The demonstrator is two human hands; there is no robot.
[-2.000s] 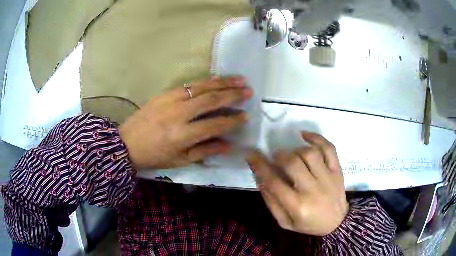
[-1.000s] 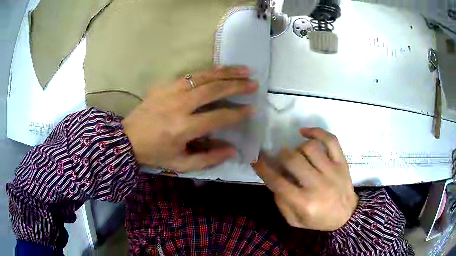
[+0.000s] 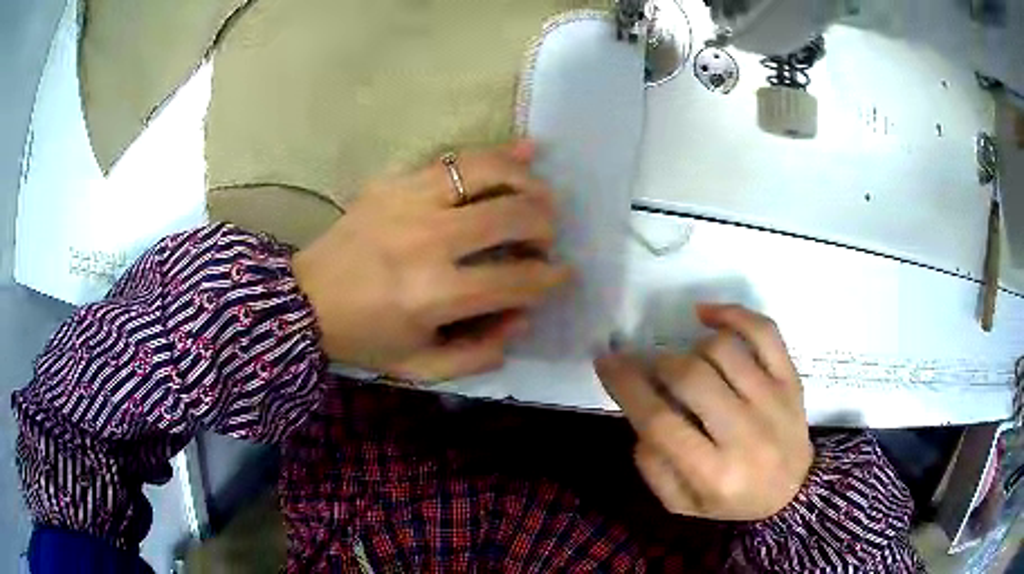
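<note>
A khaki trouser panel (image 3: 359, 90) lies on the machine bed at the upper left. The pale grey-white fly facing (image 3: 590, 112), with a rounded, stitched upper end, lies on it and runs toward the front edge. My left hand (image 3: 438, 269) lies palm down with fingers spread over the fly facing's left part and the khaki. My right hand (image 3: 713, 409) is at the facing's lower end, fingers curled and its index fingertip at the corner; whether it pinches the cloth is blurred. The presser foot (image 3: 631, 20) is at the facing's upper right corner.
The sewing machine head (image 3: 876, 28) crosses the upper right, with a tension knob (image 3: 786, 112) below it. A thin brown-handled tool (image 3: 990, 269) lies on the bed at the far right. A loose thread curls right of the facing. A printed ruler runs along the front edge.
The camera view has shifted, so the work appears farther right. Both hands keep nearly the same places on the fly facing; my left fingers are slightly more bent.
</note>
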